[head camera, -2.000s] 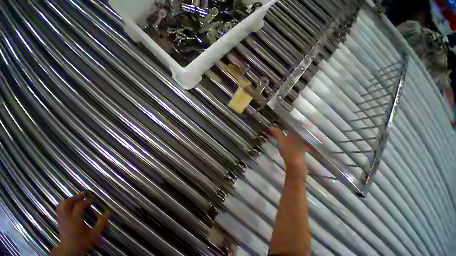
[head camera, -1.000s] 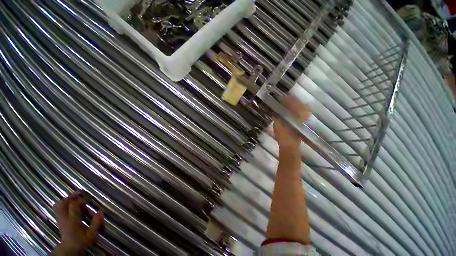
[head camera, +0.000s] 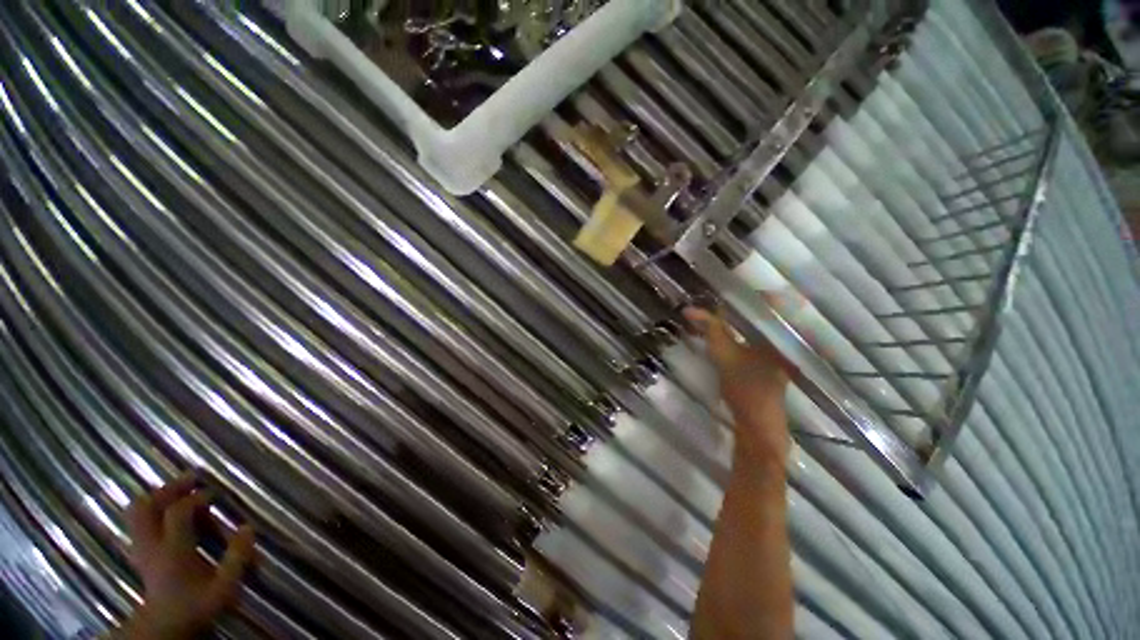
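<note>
A silver rectangular metal frame (head camera: 814, 374) with thin crossbars lies across white-covered tubes (head camera: 625, 481) and the edge of the bare shiny tubes (head camera: 313, 338). My right hand (head camera: 750, 373) is at the frame's near-side bar, its fingertips by the small dark end fittings (head camera: 578, 438) where white meets bare metal. The bar partly hides the fingers, so I cannot tell whether they grip anything. My left hand (head camera: 181, 556) is at the lower left over the bare tubes, fingers curled and apart. Something small and dark may be between its fingers; it is too blurred to tell.
A white bin (head camera: 465, 156) holding shiny metal fittings (head camera: 481, 38) is at the top, cut off by the picture's edge. A tan piece (head camera: 609, 228) lies between the bin and the frame's corner. Blurred dark shapes are at the upper right.
The view has shifted slightly. My right hand has moved from over the near-side bar to beside it, its fingers lower and nearer the tube-end fittings. My left hand has hardly changed.
</note>
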